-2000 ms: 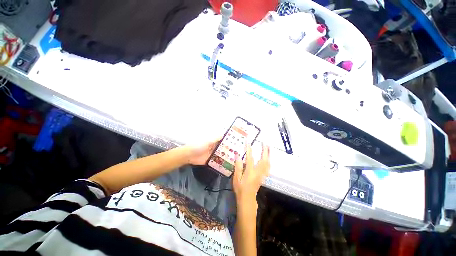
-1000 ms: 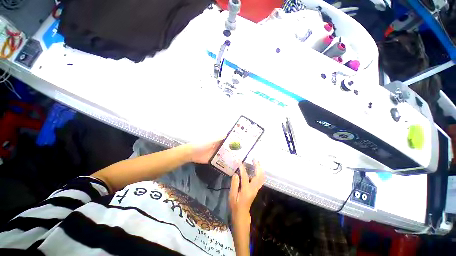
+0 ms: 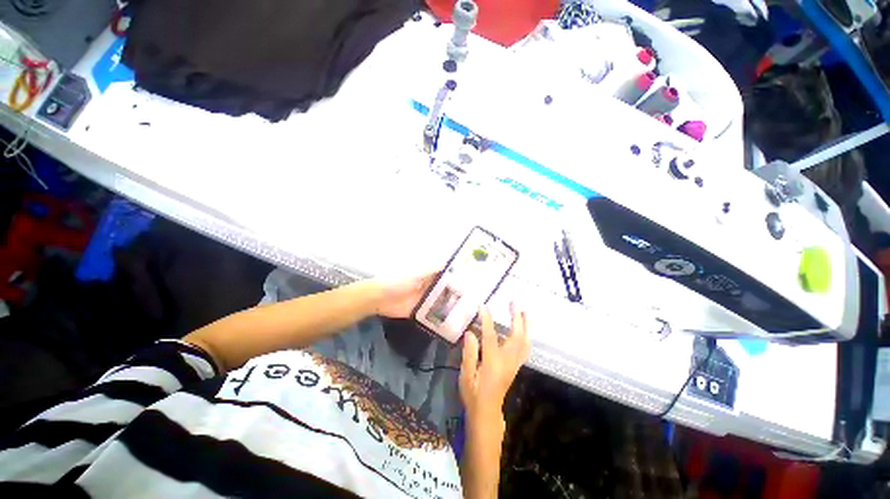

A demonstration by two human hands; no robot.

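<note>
A smartphone (image 3: 466,285) with a lit, mostly pale screen is held tilted over the table's front edge. My left hand (image 3: 402,295) grips its lower left side. My right hand (image 3: 494,359) is at the phone's lower right, fingers apart, with fingertips near its edge; whether they touch it is unclear. Dark snips and tweezers (image 3: 567,266) lie on the white table to the right of the phone.
The white sewing machine (image 3: 546,146) spans the right, with its needle area (image 3: 449,168) beyond the phone. A dark cloth pile (image 3: 244,49) lies back left, red cloth (image 3: 503,18) behind. Thread cones (image 3: 659,98) stand behind the machine. A switch box (image 3: 710,375) is front right.
The phone screen shows different content. My right hand moved from over the screen down to its lower edge, then slightly right, fingers spread. My left hand still holds the phone.
</note>
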